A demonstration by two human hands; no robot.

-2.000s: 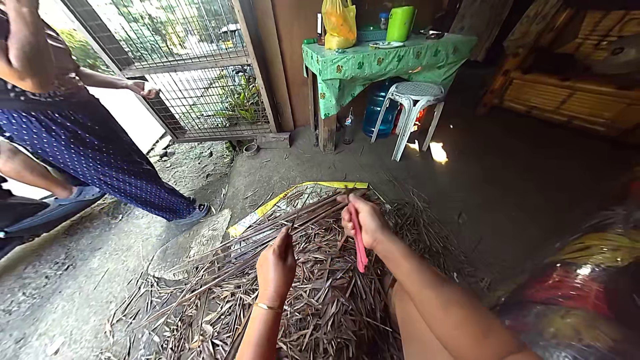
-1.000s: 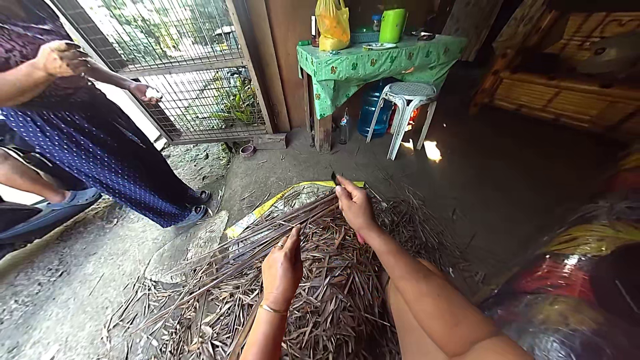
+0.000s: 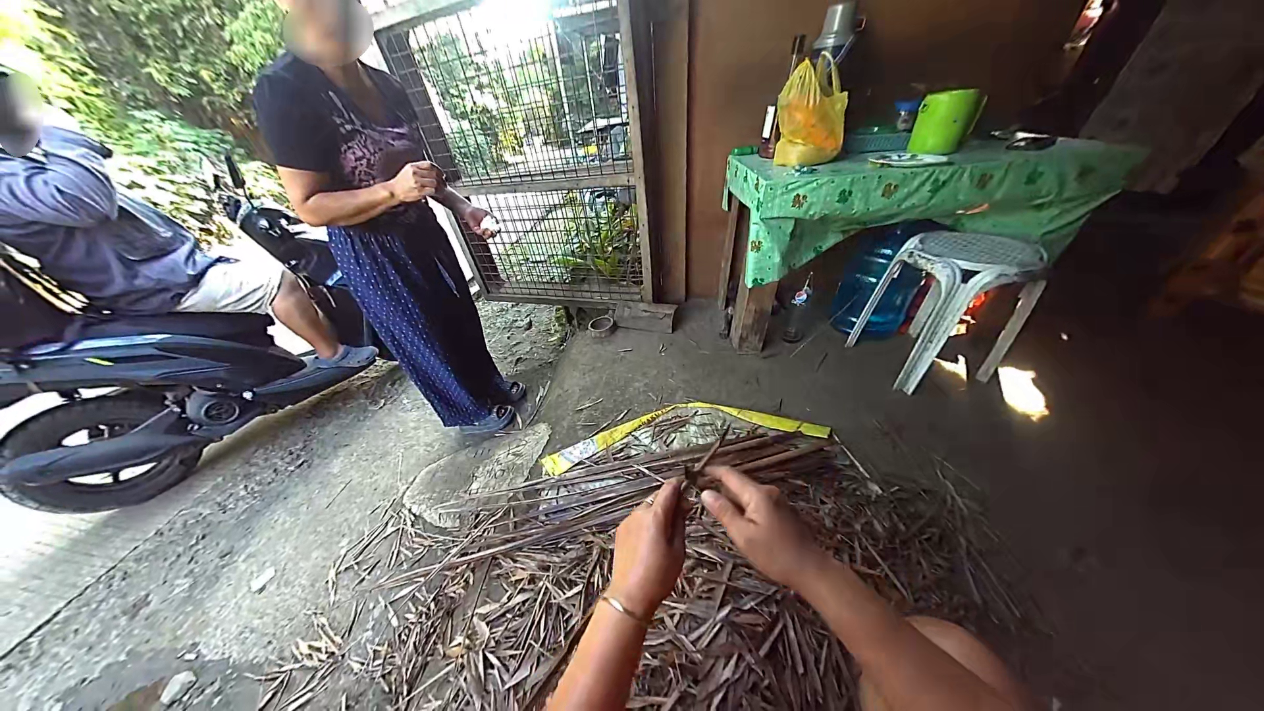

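My left hand (image 3: 649,553), with a thin bracelet at its wrist, has its fingertips closed on a thin dried strip (image 3: 707,451) that sticks up and is partly hidden. Close beside it, my right hand (image 3: 770,528) has its thumb and index finger around a small dark piece at the left fingertips; whether it holds a tool is hidden. Both hands are above a heap of short, dried leaf or stalk pieces (image 3: 543,632). Long brown stalks (image 3: 612,481) lie across the far side of the heap. Beyond them runs a yellow printed strip (image 3: 755,416).
A person in patterned blue trousers (image 3: 410,316) stands front left; another sits on a motor scooter (image 3: 138,360). A mesh gate (image 3: 543,188), a table with a green cloth (image 3: 859,202), a plastic stool (image 3: 973,252) and a blue water container (image 3: 874,281) stand farther off.
My hands have come together; they were apart before. The pink-handled tool seen earlier in my right hand no longer shows. The view has turned and tilted up, bringing the scooter rider into sight.
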